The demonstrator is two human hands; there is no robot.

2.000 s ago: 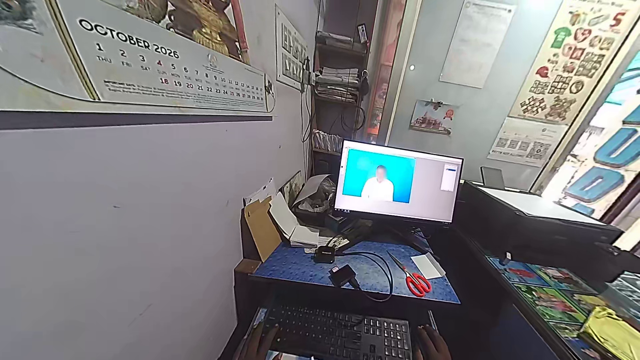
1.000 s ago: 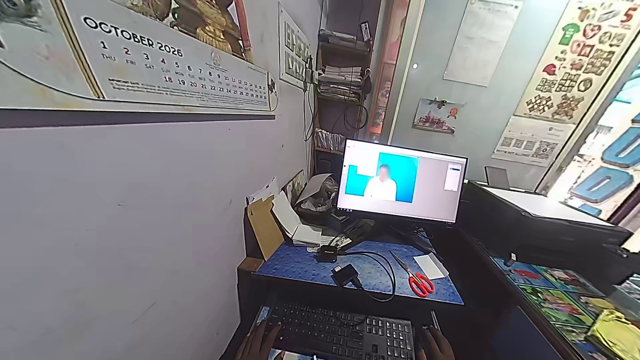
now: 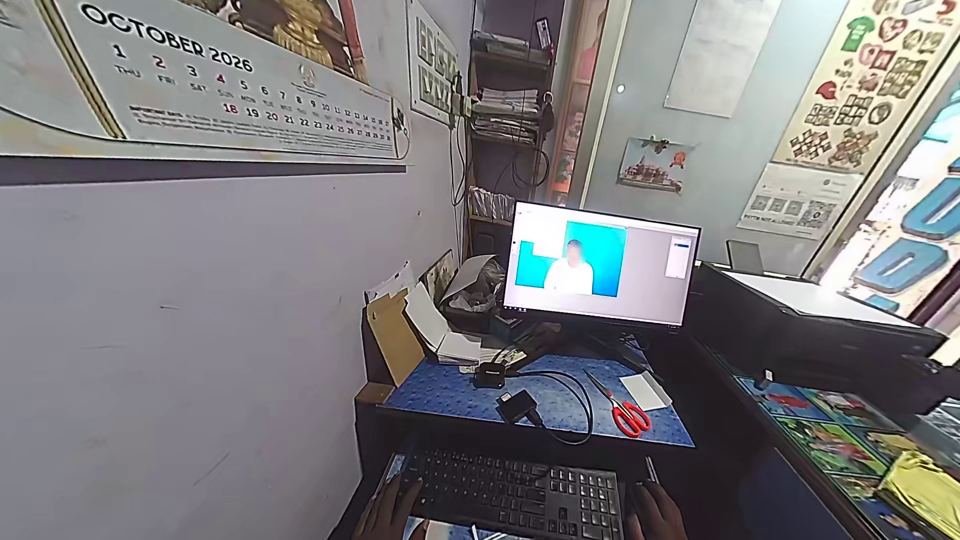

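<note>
My left hand (image 3: 390, 511) rests with its fingers apart at the left end of a black computer keyboard (image 3: 517, 491) on a low tray. Just past the keyboard's right end, my right hand (image 3: 654, 512) lies over a dark object, apparently a computer mouse, mostly hidden beneath it. A lit monitor (image 3: 604, 262) behind the desk displays a picture of a person on a blue background. Red-handled scissors (image 3: 628, 416), a black adapter with a cable (image 3: 519, 406) and a white paper piece (image 3: 645, 391) lie on the blue desktop (image 3: 450, 394).
A black printer (image 3: 810, 315) stands at the right, beside a counter with colourful pictures and a yellow cloth (image 3: 922, 484). Brown cardboard (image 3: 395, 337) and white papers lean at the desk's left. A wall calendar (image 3: 225, 97) hangs at upper left; shelves (image 3: 510, 112) hold stacked papers.
</note>
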